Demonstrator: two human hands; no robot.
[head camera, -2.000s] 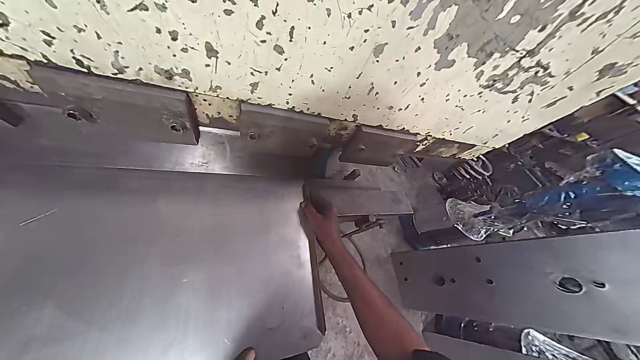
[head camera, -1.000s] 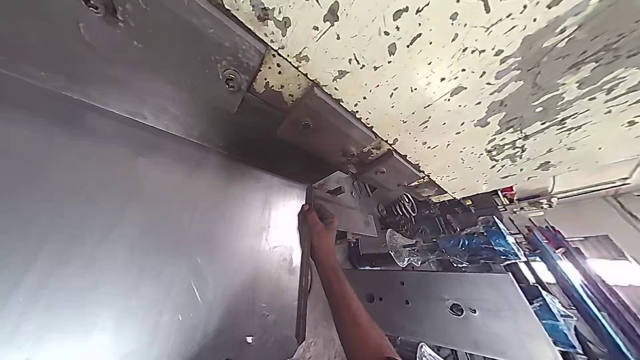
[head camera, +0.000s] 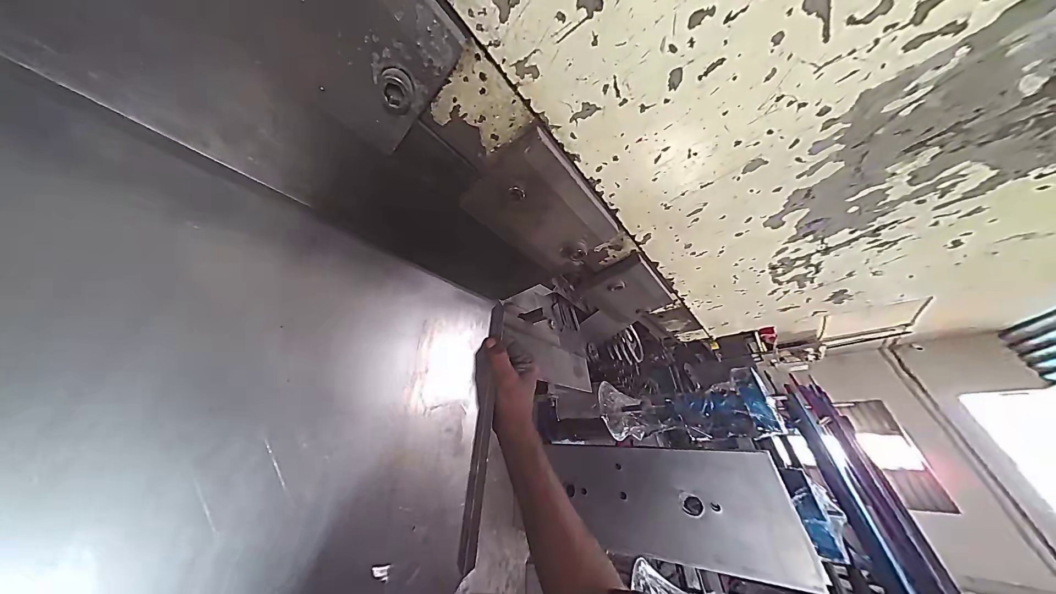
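A large sheet-metal panel (head camera: 247, 355) with a folded side flange fills the left and lower left. Its far edge lies along the clamped metal bar of a press brake (head camera: 313, 99), whose yellow, chipped beam rises above. My right hand (head camera: 510, 379) grips the panel's right edge near its far corner, thumb over the rim, with the other fingers mostly hidden behind the flange. My left hand is out of the frame.
Bolted clamp plates (head camera: 540, 198) line the beam's lower edge. At right lie a drilled metal plate (head camera: 685, 503), a plastic-wrapped blue item (head camera: 709, 408), and long tubes or bars (head camera: 858, 478). A window (head camera: 1015, 437) stands beyond.
The view has tilted and swung strongly. The panel now looks steeper beside the beam, and my right hand has stayed at its edge. The fingertip at the bottom edge two seconds ago is out of view.
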